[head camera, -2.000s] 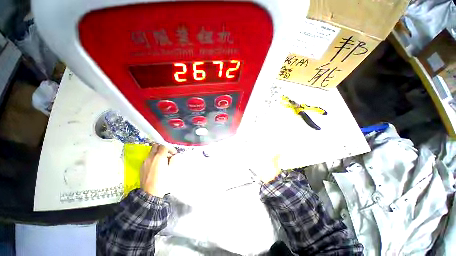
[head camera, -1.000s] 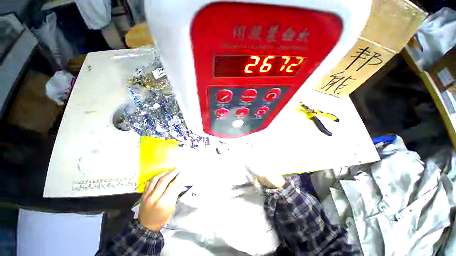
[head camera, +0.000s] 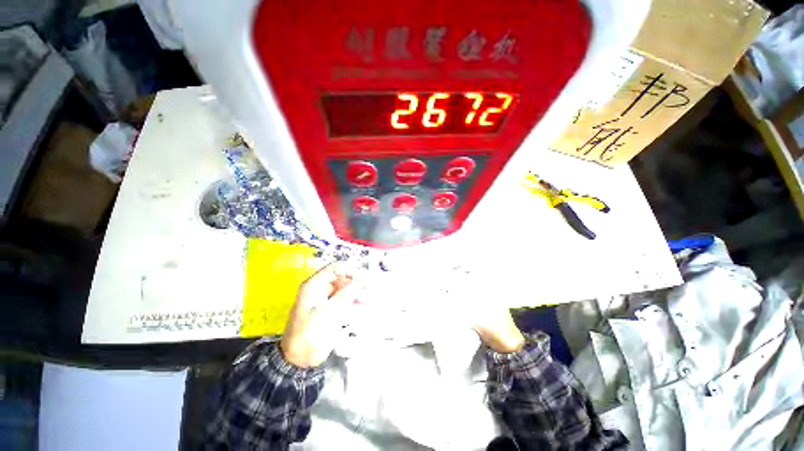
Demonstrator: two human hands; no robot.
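Observation:
A pale garment (head camera: 405, 396), glaring white under the lamp, lies over the table's front edge and below it. My left hand (head camera: 316, 313) is at the garment's left side beside the yellow sheet, fingertips bent together near the small parts; glare hides what they pinch. My right hand (head camera: 499, 331) is at the cloth's right side, its fingers washed out by glare. The snap-button machine (head camera: 405, 167) with its red panel, showing 2672, stands just beyond my hands. A heap of silver-blue button parts (head camera: 260, 207) lies left of the machine head.
Yellow-black pliers (head camera: 571, 208) lie on the right of the white table (head camera: 159, 264). A yellow sheet (head camera: 271, 291) lies front left, beside a printed ruler scale. A cardboard carton (head camera: 608, 114) stands behind right. A garment pile (head camera: 696, 361) with buttons is at the right.
My left hand has moved up and right from the front edge, towards the small parts below the machine head. My right hand has shifted slightly right and down. The view has turned; the display still reads 2672.

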